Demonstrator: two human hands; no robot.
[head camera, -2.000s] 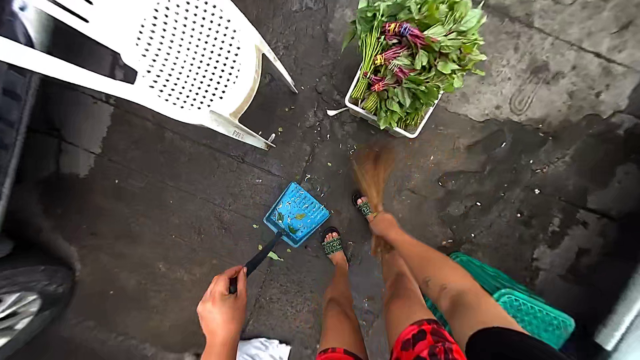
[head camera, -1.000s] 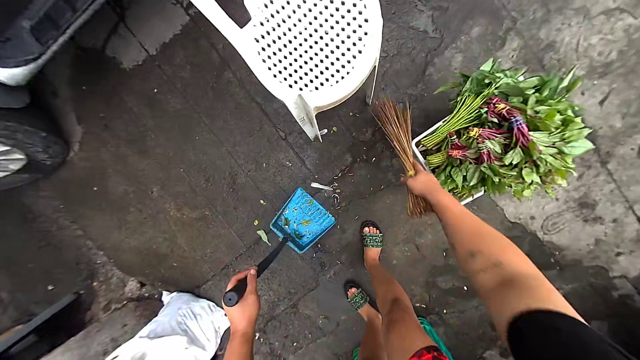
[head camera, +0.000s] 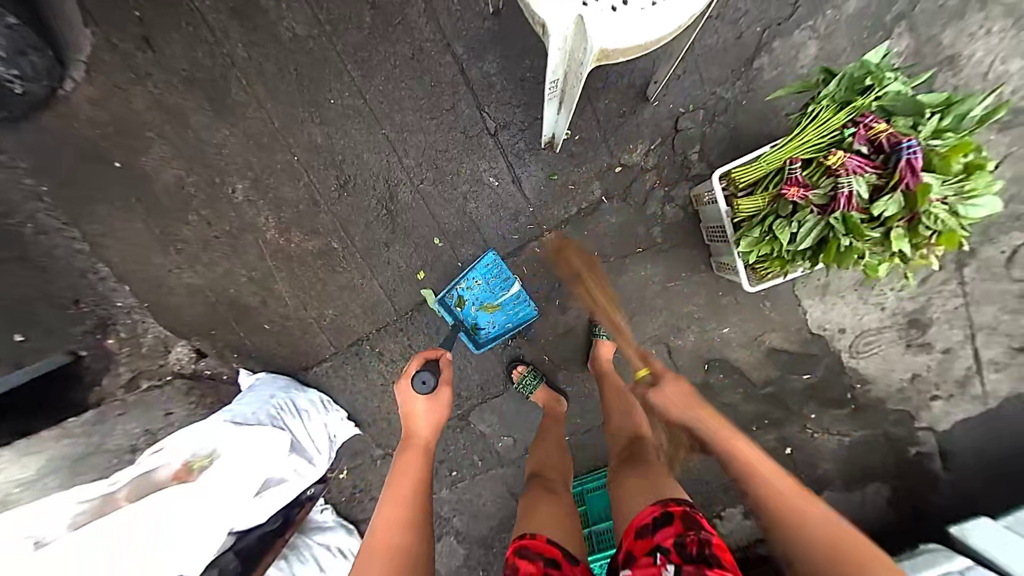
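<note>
My left hand (head camera: 425, 394) grips the black handle of a blue plastic dustpan (head camera: 494, 300), which lies on the dark pavement in front of my feet. Leaves and small bits of debris are in the pan, and a pale green scrap touches its left edge. My right hand (head camera: 670, 395) is closed around a stick broom (head camera: 596, 292) near a yellow band. The broom is blurred; its bristle end points up and left, to the right of the dustpan, and its other end shows below my hand.
A white plastic chair (head camera: 566, 80) stands ahead. At right is a white crate (head camera: 724, 232) heaped with bundled leafy greens (head camera: 872, 184). White sacks (head camera: 280, 424) lie at lower left. A green plastic crate (head camera: 592, 512) is behind my legs, and part of a wheel (head camera: 28, 60) shows at upper left.
The view has shifted. The broom has swung from beside the greens crate toward the dustpan. More debris shows in the pan than a second ago. Both hands have kept their holds.
</note>
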